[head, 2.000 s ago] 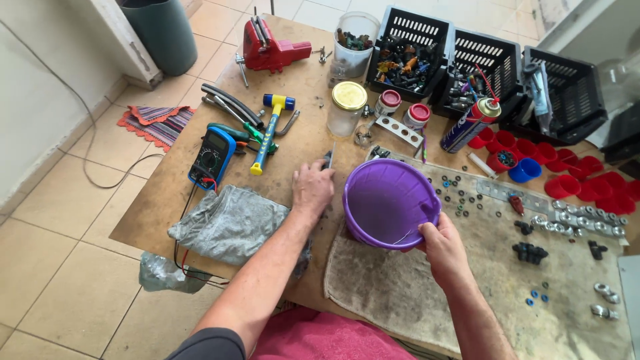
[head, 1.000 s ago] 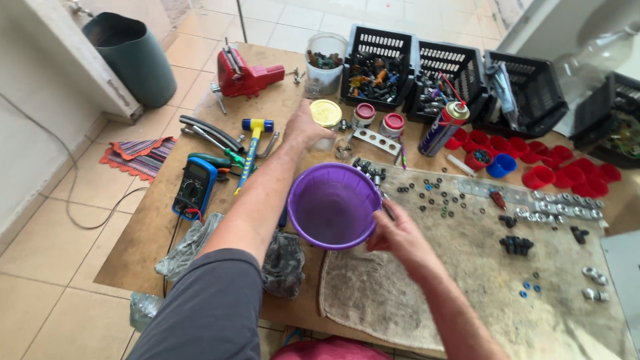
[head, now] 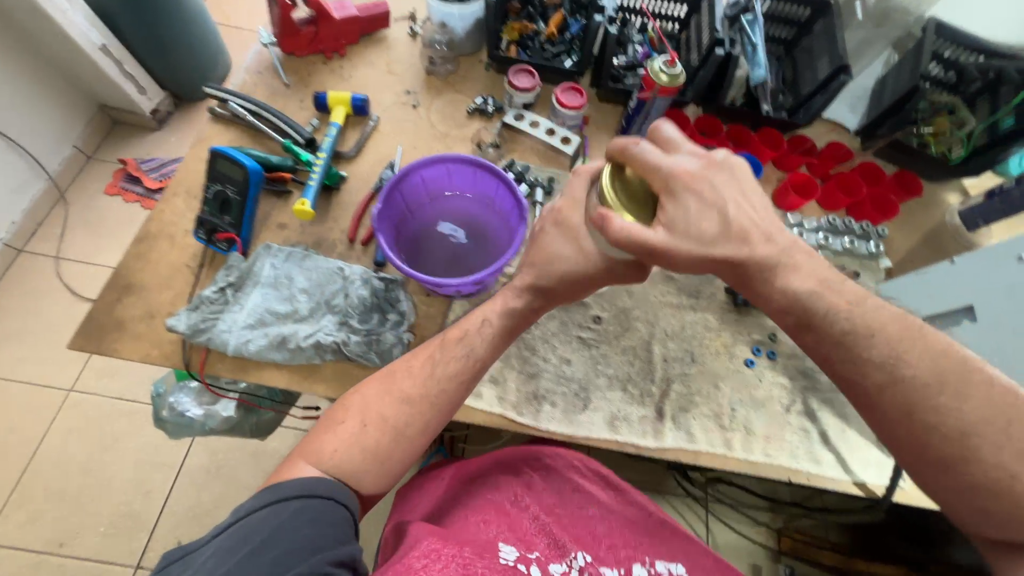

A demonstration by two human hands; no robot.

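A jar with a gold metal lid (head: pixel 628 194) is held in both hands above the stained cloth (head: pixel 608 360). My left hand (head: pixel 564 240) wraps around the jar's body, which it mostly hides. My right hand (head: pixel 688 196) grips the lid from above with curled fingers. Left of my hands stands a purple plastic bucket (head: pixel 452 276) holding some liquid, with a pale patch on its surface. Red-handled pliers (head: pixel 364 212) lie just beyond the bucket's left side. A grey rag (head: pixel 296 304) is crumpled at the left of the bench.
A multimeter (head: pixel 228 196), a yellow and blue mallet (head: pixel 324 156) and a red vise (head: pixel 328 28) occupy the left side. Behind my hands are a drilled metal block (head: pixel 542 132), red-lidded jars (head: pixel 570 104), a spray can (head: pixel 652 92), red cups (head: pixel 840 190) and black crates (head: pixel 800 64).
My left hand reached the gold-lidded jar at the back, and the jar is now between both hands. My right hand has let go of the bucket, which stands on the bench, and grips the lid.
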